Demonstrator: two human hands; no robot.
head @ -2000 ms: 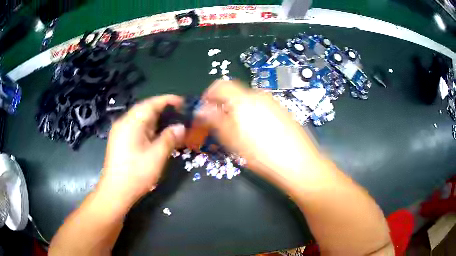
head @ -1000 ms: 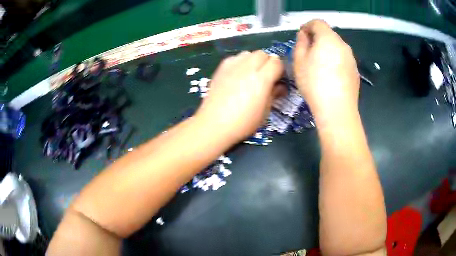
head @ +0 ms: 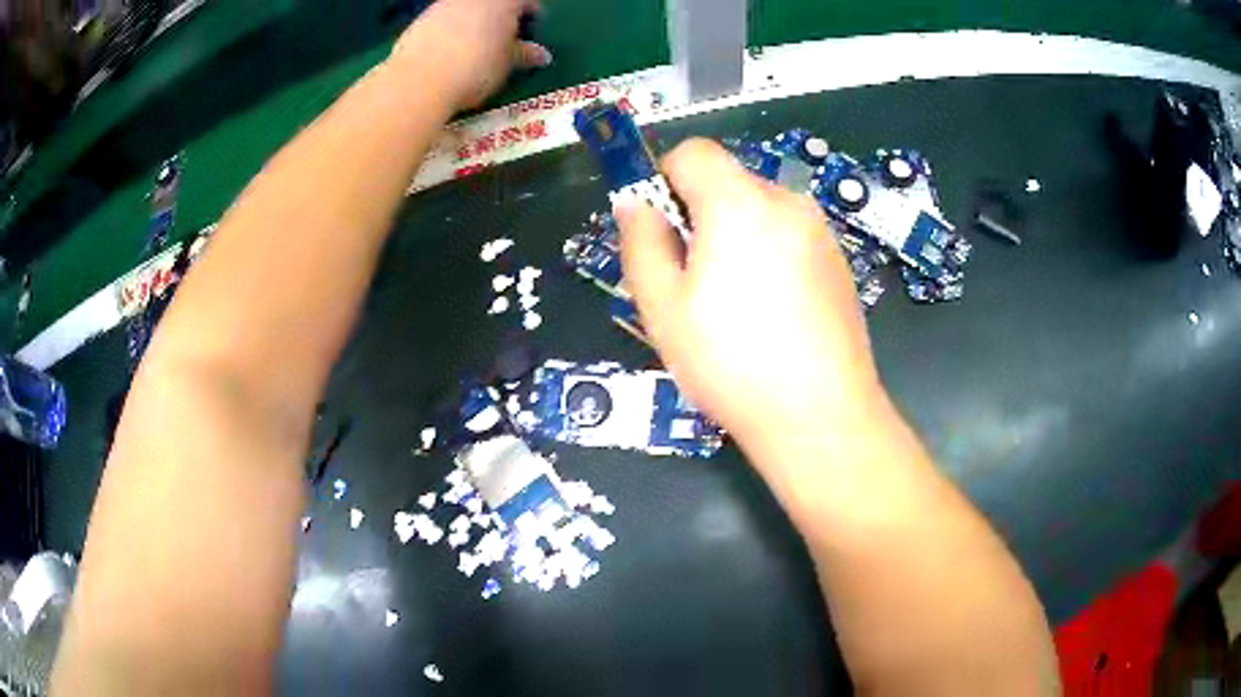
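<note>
My right hand (head: 742, 252) holds a blue circuit board (head: 615, 147) upright-tilted between thumb and fingers, its white dotted part near the thumb. My left hand (head: 470, 48) reaches over the back edge strip at the top, partly cut off; a small dark thing shows by its fingers, and I cannot tell if it is held. A board with a dark round part (head: 619, 413) lies flat at centre. Another board with a grey metal shield (head: 510, 474) lies tilted on small white pieces (head: 551, 552).
A pile of boards (head: 891, 218) lies behind my right hand. More white pieces (head: 524, 293) lie farther back. A small dark stick-like part (head: 998, 225) is right of the pile. My left forearm hides most of the left side. A grey post (head: 708, 48) stands at the back edge.
My left hand has moved from the board pile to the back left. My right hand has come left with a board now visible in it. Two boards now show near the front white pieces.
</note>
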